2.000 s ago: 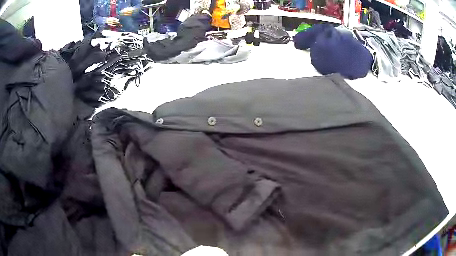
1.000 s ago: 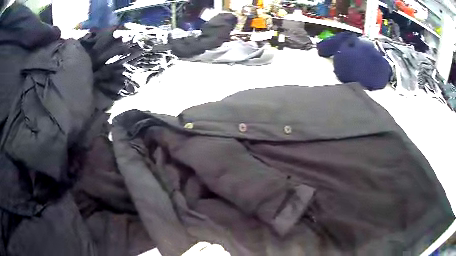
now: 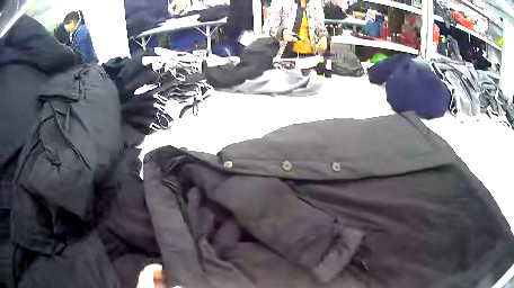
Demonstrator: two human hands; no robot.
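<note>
A dark grey padded coat (image 3: 383, 208) lies spread in front of me. Its front edge with three pale round buttons (image 3: 287, 166) runs across the upper part. One sleeve (image 3: 270, 216) lies slanting over the body, and its cuff (image 3: 341, 253) points to the lower right. The thick collar or hood edge (image 3: 166, 219) is at the coat's left end. A small, blurred part of a hand, apparently my left hand (image 3: 151, 277), shows at the bottom edge, left of centre; its fingers and any hold are hidden. My right hand is not in view.
A tall pile of dark coats (image 3: 67, 146) stands at the left. Behind are black pieces with white strips (image 3: 169, 90), a grey cloth (image 3: 282, 83), a navy bundle (image 3: 417, 90) and grey garments (image 3: 459, 84). Two people are in the background.
The view has tilted up and turned left, so the coat sits lower and further right. The bright shapes at the bottom edge are gone; a skin-toned hand part shows further left. The coat lies unchanged.
</note>
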